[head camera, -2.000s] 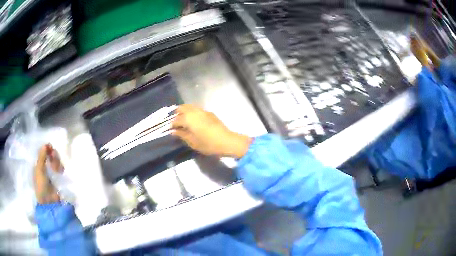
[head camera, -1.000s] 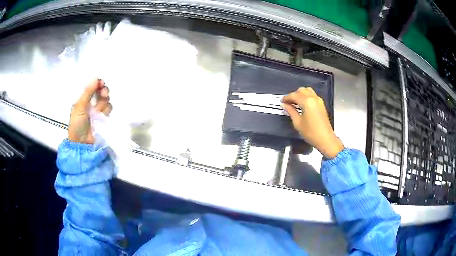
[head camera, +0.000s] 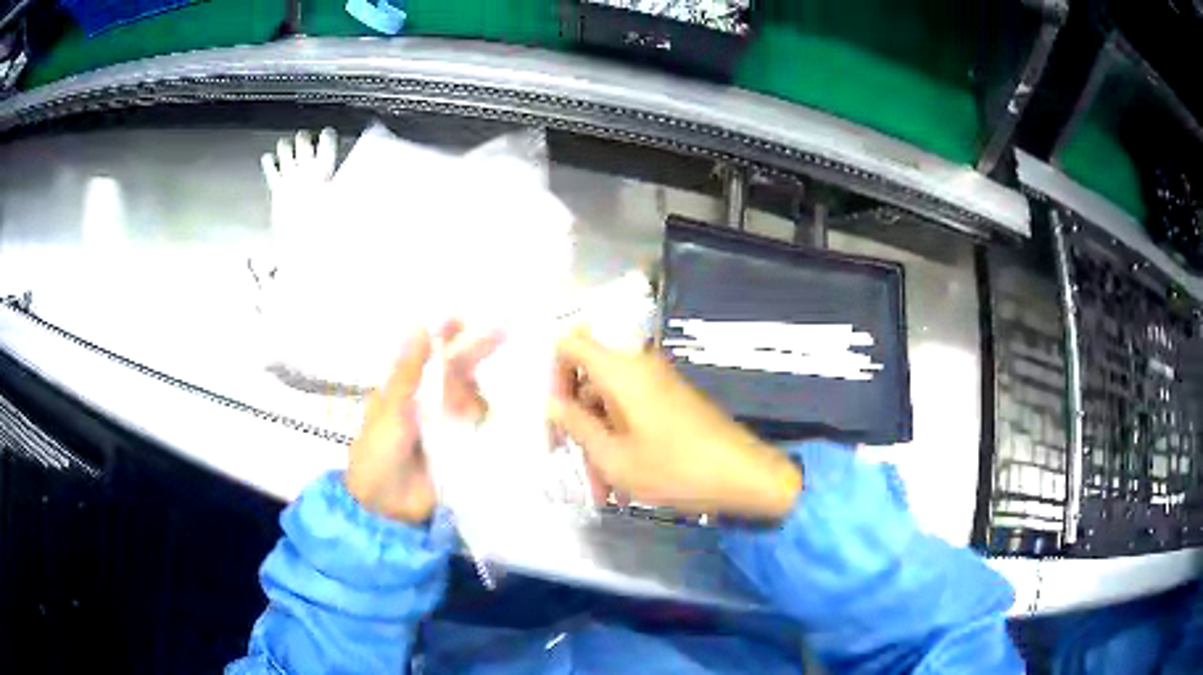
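My left hand holds a crinkly clear plastic bag, its fingers around the bag's left side. My right hand is blurred, with bent fingers at the bag's right side; whether it grips the bag or something in it cannot be told. A black tray lies to the right of my hands. Several thin white strips lie side by side across it, untouched.
A big white bag heap lies behind my left hand, with a white glove at its left. A dark fixture plate is at far right. A parts bin and a light-blue piece are on the green shelf.
My right hand has left the strips in the tray and moved left to the bag. My left hand has moved right with the bag, and the hands are now close together.
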